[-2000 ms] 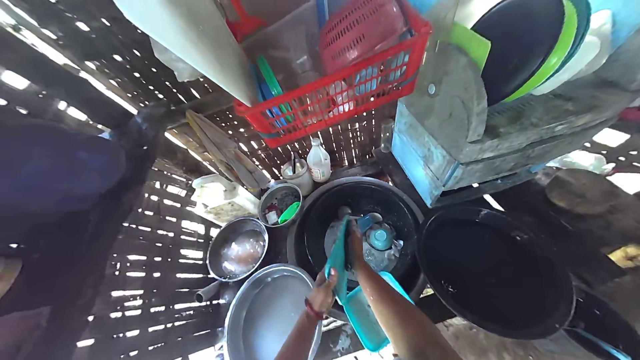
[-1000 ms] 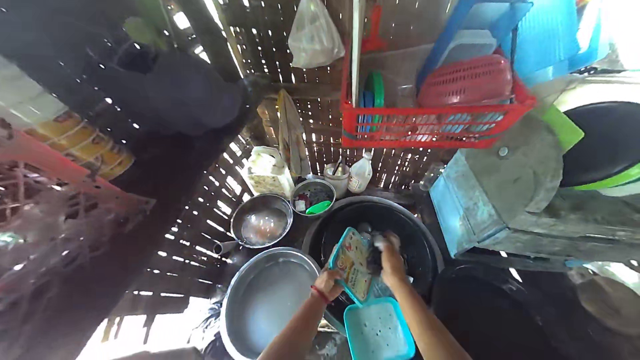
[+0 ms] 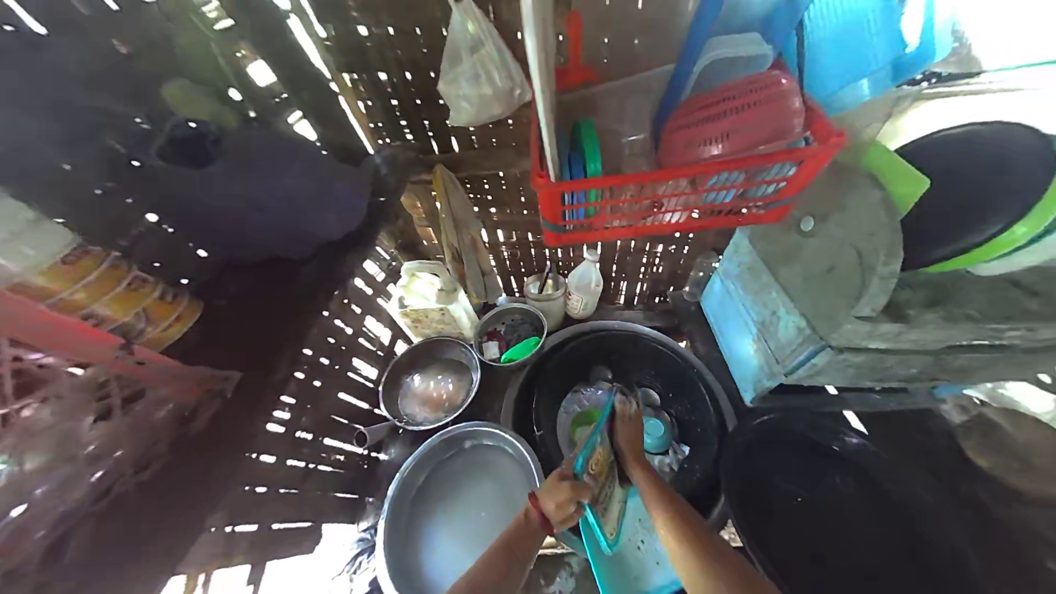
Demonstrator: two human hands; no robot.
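Observation:
My left hand [image 3: 564,498], with a red band at the wrist, grips the edge of a teal-rimmed plastic lid or tray [image 3: 605,487] with a printed face, tilted on its side. Against its far part lies my right hand [image 3: 629,431]; whether something is in that hand is hidden. Both are over a large black basin [image 3: 550,375] that holds a light blue cup [image 3: 657,435], a green item [image 3: 585,419] and other dishes. Below the lid, a turquoise plastic container [image 3: 635,549] leans at the basin's near edge.
Left of the basin stand a metal basin [image 3: 462,511], a saucepan [image 3: 431,384] and a bowl with a green brush [image 3: 521,350]. A white bottle [image 3: 585,285] is behind. A red basket [image 3: 668,216] hangs above; a dark round basin [image 3: 833,503] is at right.
The lid, seen face-on a second ago, is now turned nearly edge-on, still in my left hand. My right hand has stayed at the lid's side.

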